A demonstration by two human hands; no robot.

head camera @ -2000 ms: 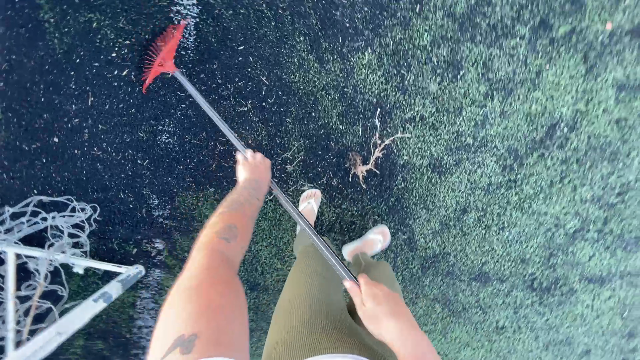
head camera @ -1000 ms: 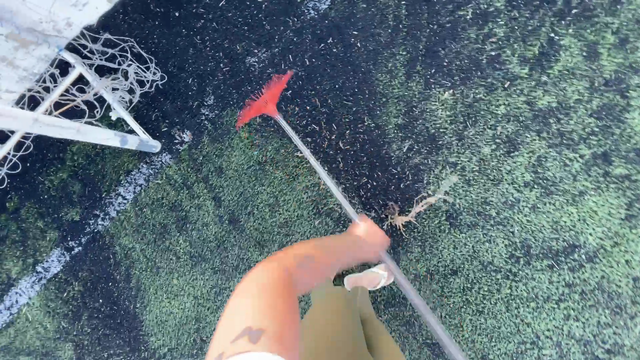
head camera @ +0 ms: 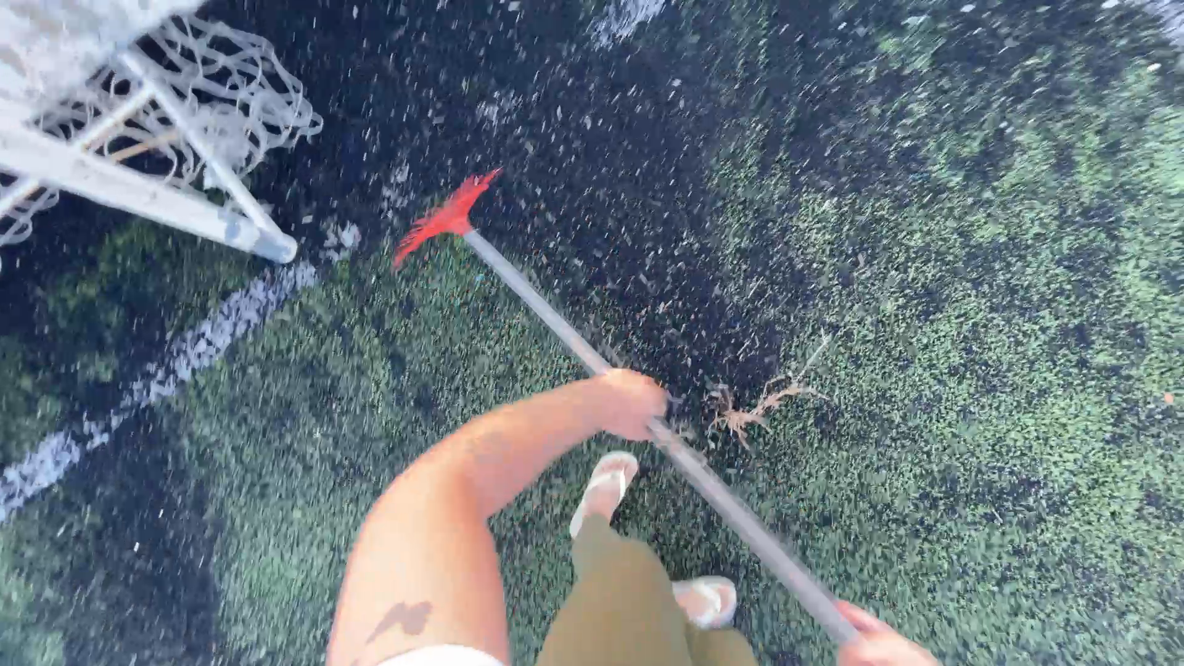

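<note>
My left hand [head camera: 634,403] is closed around the middle of the grey pole of a leaf rake [head camera: 758,541]. Near the pole's lower right end, at the bottom edge of the view, my right hand [head camera: 879,638] grips it, partly cut off by the frame. The rake's red fan head [head camera: 449,220] lies at the upper left end of the pole, over dark, worn artificial turf beside a green patch. A dry, branching twig or root [head camera: 747,413] lies on the turf, just right of my left hand and apart from the pole.
A white metal goal frame [head camera: 176,199] with a bunched white net [head camera: 245,92] stands at the upper left. From its foot a worn white line [head camera: 208,342] runs to the lower left. My feet in white sandals [head camera: 610,481] are below the pole.
My right hand, out of view one second ago, shows again at the bottom on the pole. Since two seconds ago the view has shifted and turned, and more of the goal frame shows.
</note>
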